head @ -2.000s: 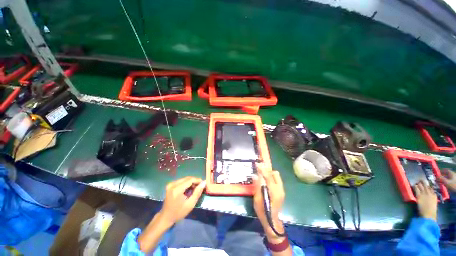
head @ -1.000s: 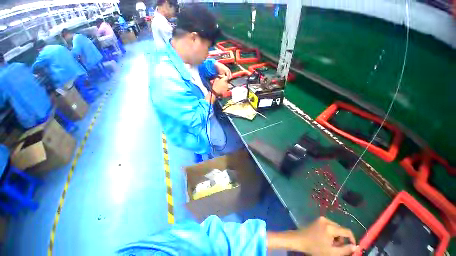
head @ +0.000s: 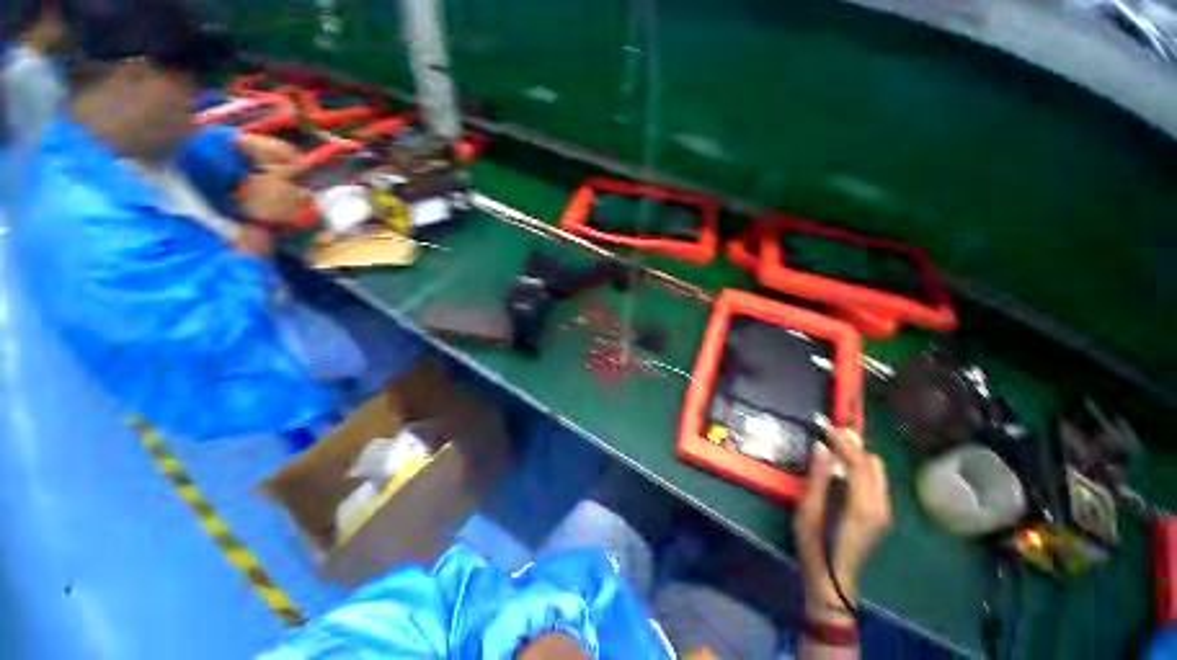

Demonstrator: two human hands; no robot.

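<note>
The open tablet unit (head: 781, 374) lies in its orange-red frame (head: 705, 374) on the green bench top. Its silvery circuit board (head: 764, 436) is at the near end. My right hand (head: 845, 496) is at the frame's near right corner, closed round the pen-like soldering iron (head: 836, 487); its tip end is over the board's right part, and whether it touches is too blurred to tell. My left sleeve (head: 497, 606) and some bare skin show at the bottom edge; the left hand itself is out of the picture. A blurred pile of tiny red parts (head: 617, 361) lies left of the unit.
A whitish cup (head: 971, 490), a dark round fan (head: 936, 393) and the iron holder (head: 1095, 438) stand right. More framed units (head: 852, 268) lie behind. A black square fan (head: 529, 303) stands left. A person in blue (head: 155, 284) works far left, beside an open carton (head: 387, 484).
The view swung left, then partly back right. The right hand with the iron is in view again at the board. The left hand, earlier at the frame's left side, has dropped out of the picture.
</note>
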